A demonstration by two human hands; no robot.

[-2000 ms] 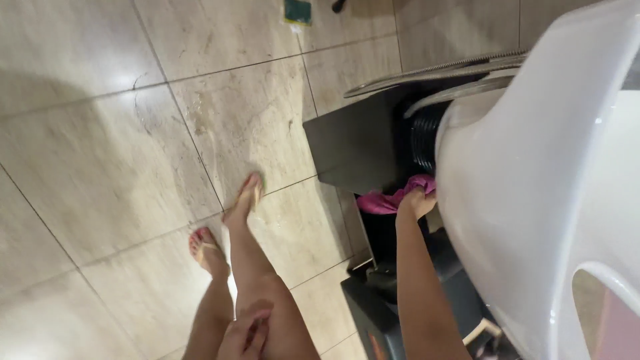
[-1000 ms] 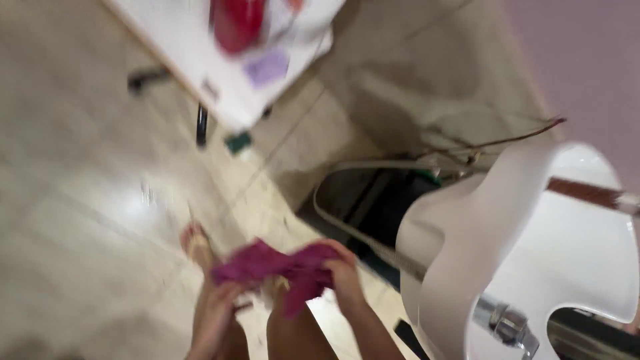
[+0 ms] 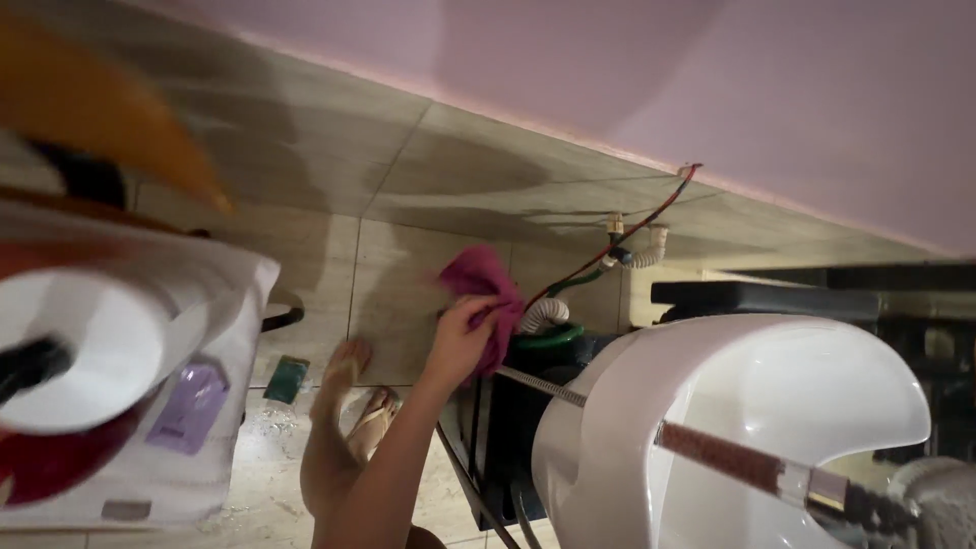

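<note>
A crumpled magenta cloth (image 3: 499, 324) is in the grip of one hand, which looks like my right hand (image 3: 461, 339), low beside a black cabinet (image 3: 503, 435). The cloth hangs near a white corrugated drain hose (image 3: 545, 313) and a green round rim (image 3: 549, 338). My left hand cannot be seen. To the right of the cloth stands a white ceramic wash basin (image 3: 602, 396), with a metal shower hose (image 3: 545, 385) running to its side.
A red and black cable (image 3: 648, 221) runs from the pink wall (image 3: 579, 76) past a pipe valve (image 3: 615, 225). On the left is a white trolley top (image 3: 206, 488) with a purple sachet (image 3: 189, 408). A green packet (image 3: 287, 379) lies on the tiled floor near my sandalled feet.
One second ago both hands held the magenta cloth over my legs; now one hand holds it beside the cabinet and my left hand is out of view. The view has swung toward the wall.
</note>
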